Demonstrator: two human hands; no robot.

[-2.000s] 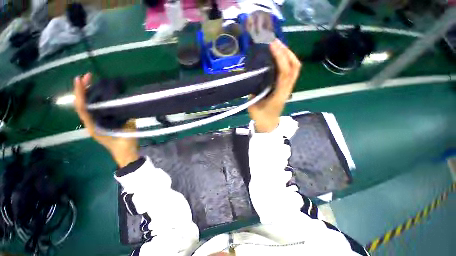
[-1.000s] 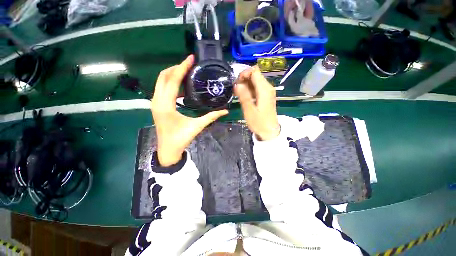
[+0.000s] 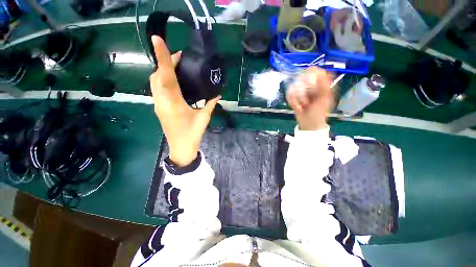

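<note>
A black headset (image 3: 201,70) is held upright beyond the mat, its ear cup with a pale emblem facing right and its silver arches running up out of the frame. My left hand (image 3: 177,104) grips the cup from the left and below, thumb under it. My right hand (image 3: 311,94) is apart from the headset, to its right, in front of the blue bin. It is blurred and its fingers look curled; whether it holds something cannot be told. The dark grey mat (image 3: 240,177) lies below both forearms.
Other headsets (image 3: 68,146) are piled at the left. A blue bin (image 3: 355,65) holds a tape roll (image 3: 301,39). A white bottle (image 3: 361,96) leans right of my right hand. White tissue (image 3: 267,86) lies beyond the mat, more (image 3: 345,149) on it. A brown carton (image 3: 73,234) is below the left edge.
My right hand has left the headset and moved right. My left hand keeps the headset, now turned with its cup facing more to the right. The whole view has shifted.
</note>
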